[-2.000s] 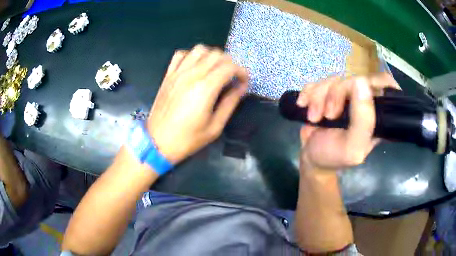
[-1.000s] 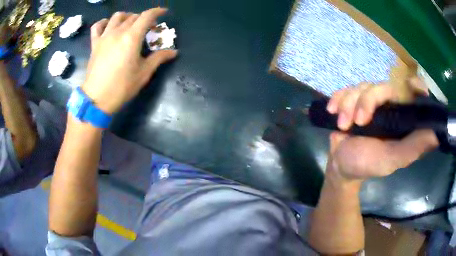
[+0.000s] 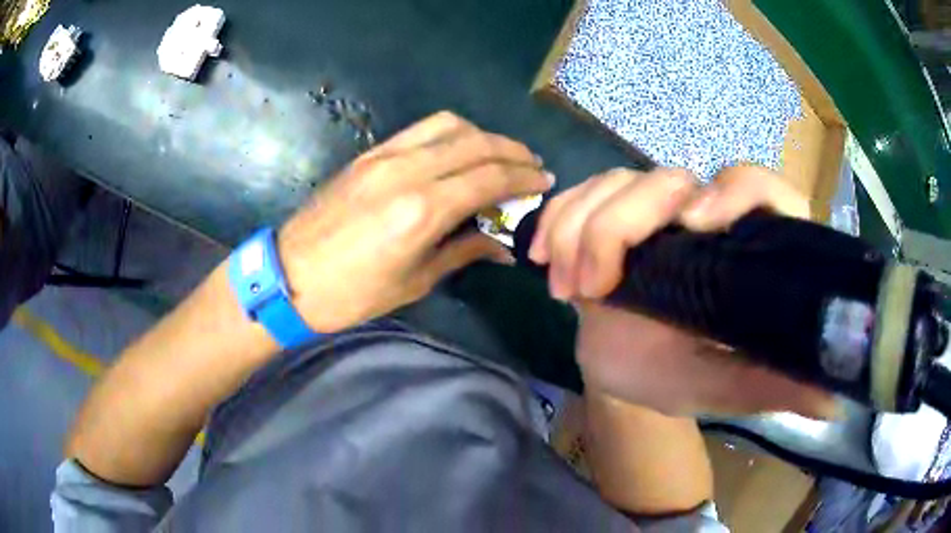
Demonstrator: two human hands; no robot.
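Note:
My left hand (image 3: 401,224), with a blue strap at the wrist, holds a small white plastic housing (image 3: 513,217) with gold metal showing, between thumb and fingers. My right hand (image 3: 667,281) grips the thick black electric screwdriver (image 3: 766,286), its pale ring at the rear end. The screwdriver's nose meets or nearly meets the housing; the bit and the exact contact are hidden by the fingers. The fixture under the housing cannot be seen.
The cardboard box (image 3: 824,156) of tiny silvery screws (image 3: 678,78) lies beyond my right hand. Two white housings (image 3: 192,42) lie at the upper left. Dark specks (image 3: 344,109) are scattered on the green bench (image 3: 438,52). The black cable (image 3: 824,466) curves at the lower right.
My left hand has taken hold of the housing and brought it right, to the screwdriver's nose. My right hand with the screwdriver now sits closer to my left hand. The view has shifted.

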